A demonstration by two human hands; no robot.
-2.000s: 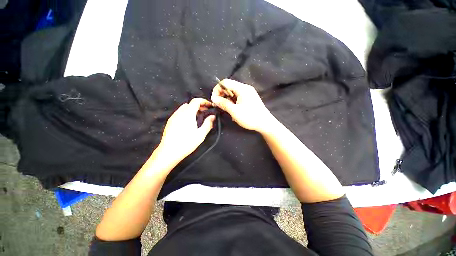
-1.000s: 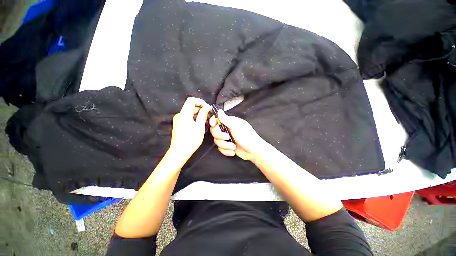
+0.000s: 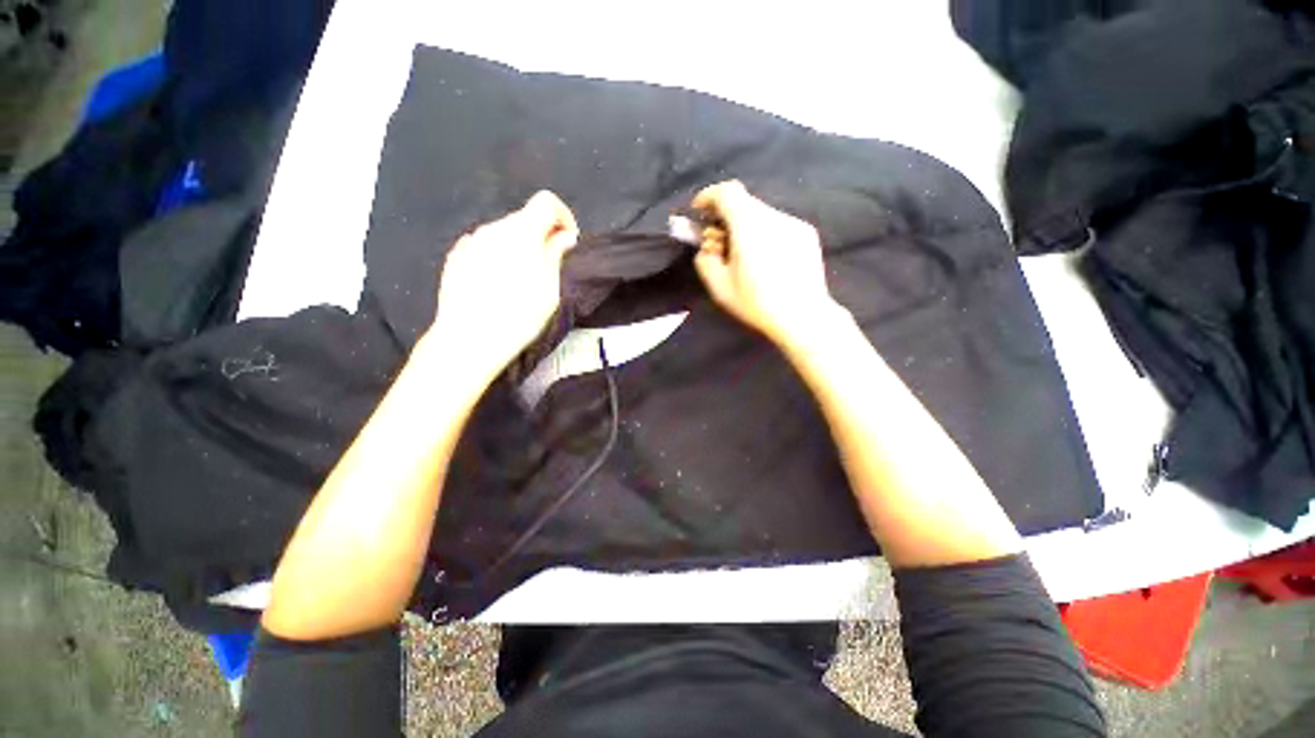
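A black jacket [image 3: 894, 389] lies spread on the white table, specked with pale lint. My left hand [image 3: 508, 267] pinches the upper edge of an opening in the cloth. My right hand [image 3: 753, 260] grips the same edge further right; a small pale piece shows at its fingertips, and whether it holds snips is hidden. The raised edge stretches between both hands. White shows through the opening below it. A thin black drawcord [image 3: 612, 418] runs from the opening down the jacket. A pale thread or mark [image 3: 251, 366] shows on the bunched left part.
Black garments lie in a heap [image 3: 1183, 216] at the right and another dark heap [image 3: 217, 130] at the upper left. The white table's near edge [image 3: 663, 594] runs before the wearer. A red plastic stool [image 3: 1147, 632] stands below at the right; blue plastic shows at the left.
My hands have moved apart and up, lifting the edge of the opening between them. The white gap is wider. The dark snips seen in my right hand one second ago no longer show clearly.
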